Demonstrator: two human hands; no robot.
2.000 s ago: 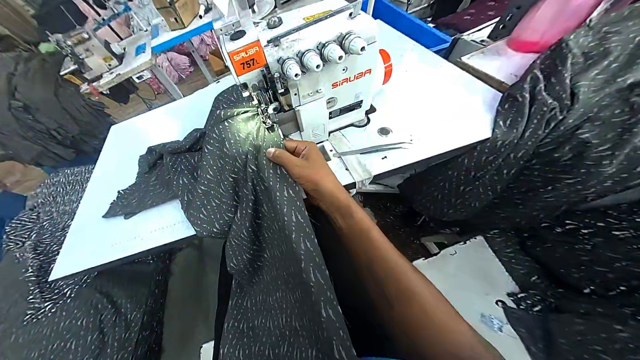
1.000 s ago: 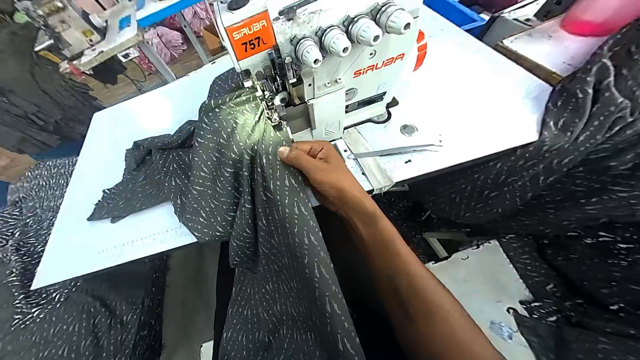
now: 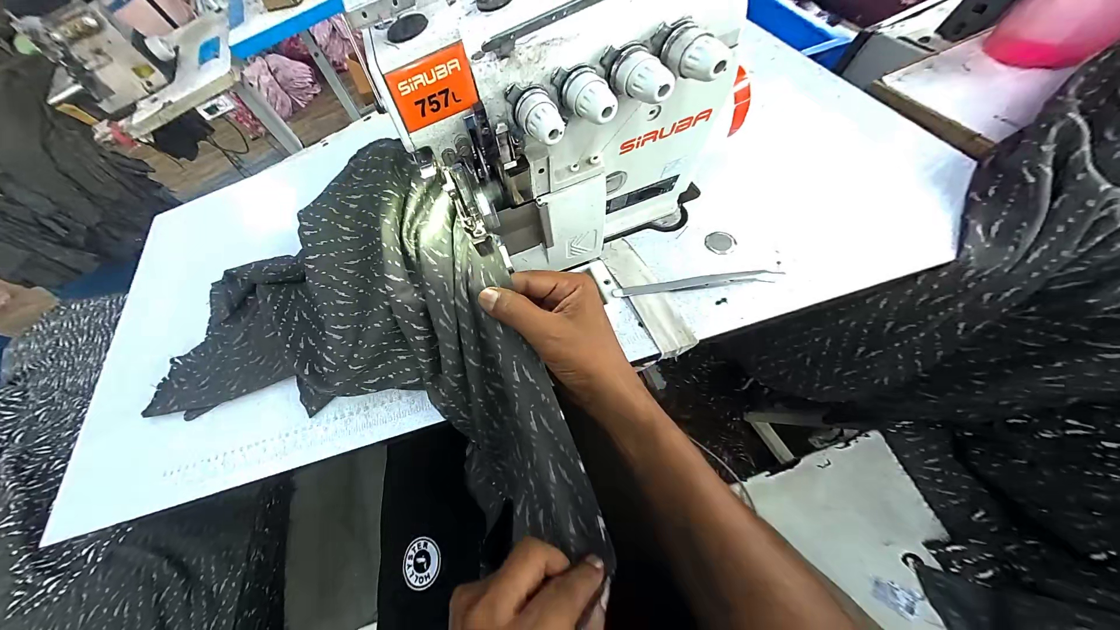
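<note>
A dark grey fabric piece with white flecks (image 3: 359, 289) lies bunched on the white table, its right edge at the presser foot (image 3: 475, 229) of a Siruba overlock sewing machine (image 3: 573, 149). Close in front of the foot, my right hand (image 3: 560, 328) pinches the fabric edge between thumb and forefinger. From there the cloth hangs over the table's front edge. Low in the view, my left hand (image 3: 534, 586) grips that same edge further down; part of this hand is cut off by the frame. Metal tweezers (image 3: 696, 283) lie on the table right of my right hand.
The white table (image 3: 840, 166) extends on both sides of the machine. More flecked dark fabric (image 3: 1032, 350) is heaped at the right, and another pile (image 3: 52, 420) hangs at the left. A blue bin (image 3: 801, 35) stands behind. Part of a person's arm (image 3: 22, 306) shows at the far left.
My left hand has come into view at the bottom, holding the hanging fabric edge. My right hand still pinches the cloth near the presser foot. The view has moved closer to the machine.
</note>
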